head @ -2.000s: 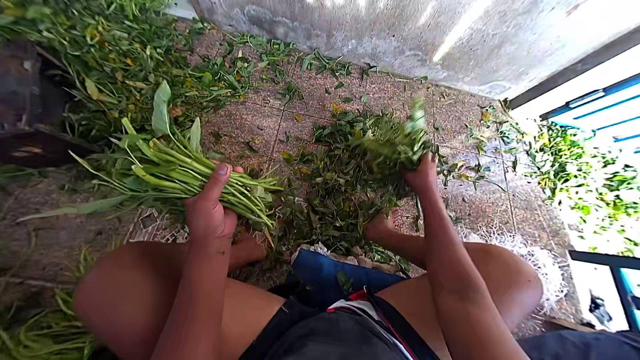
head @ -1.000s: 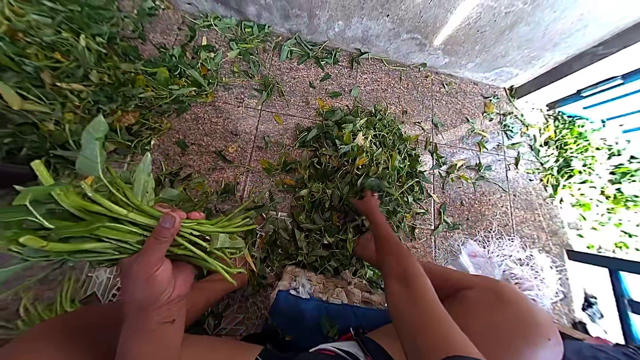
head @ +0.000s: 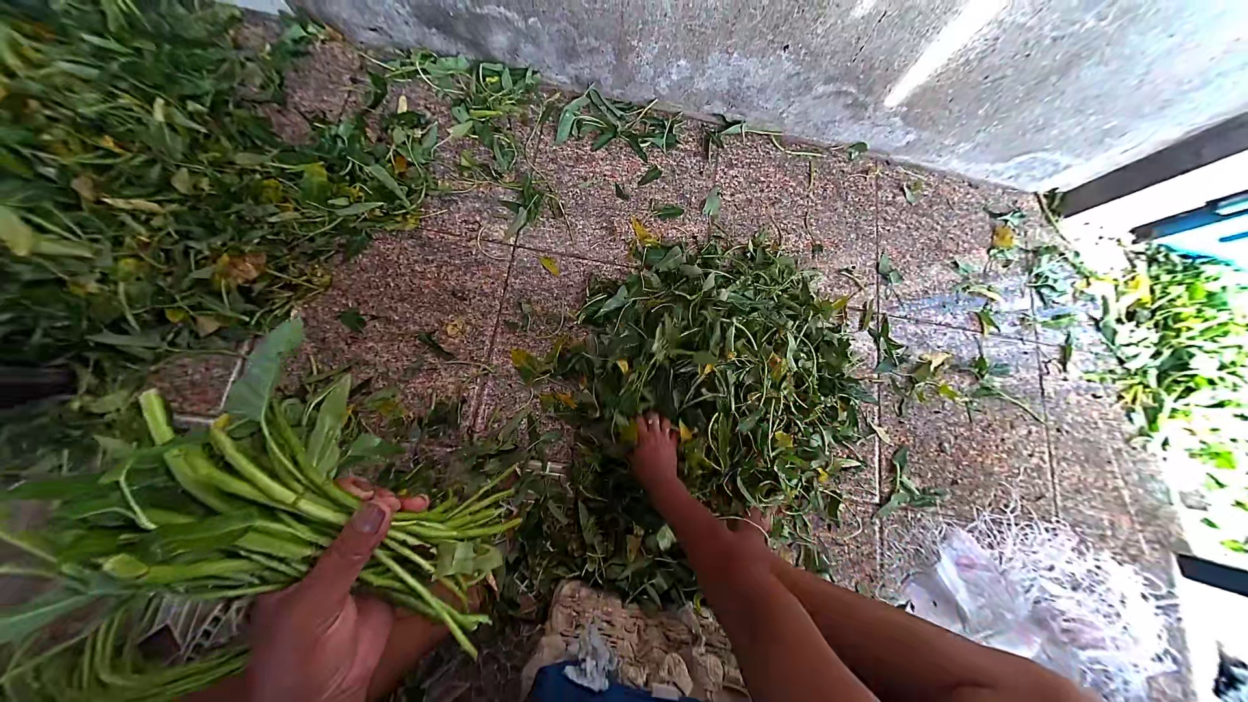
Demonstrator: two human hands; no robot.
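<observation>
My left hand [head: 336, 595] is closed around a bunch of leafy green stems [head: 283, 497] at the lower left; the cut ends point right and the leaves spread left. My right hand [head: 656, 450] reaches into the near left side of a heap of loose green leaves [head: 741, 361] on the speckled tile floor. Its fingertips are partly sunk among the leaves, so whether they hold any cannot be told. A few yellow leaves show in the heap. More green stems [head: 107, 653] lie below my left hand.
A large leaf pile [head: 195, 195] covers the upper left. The concrete wall [head: 741, 68] runs along the back. White stringy plastic [head: 1043, 595] lies at the lower right, more greens [head: 1189, 341] at the far right. A woven mat or sack [head: 634, 634] is between my legs.
My right hand has come down from above the heap, where it held a leafy bunch two seconds ago, to the heap's near side. My left hand keeps its bunch, now lower left in view.
</observation>
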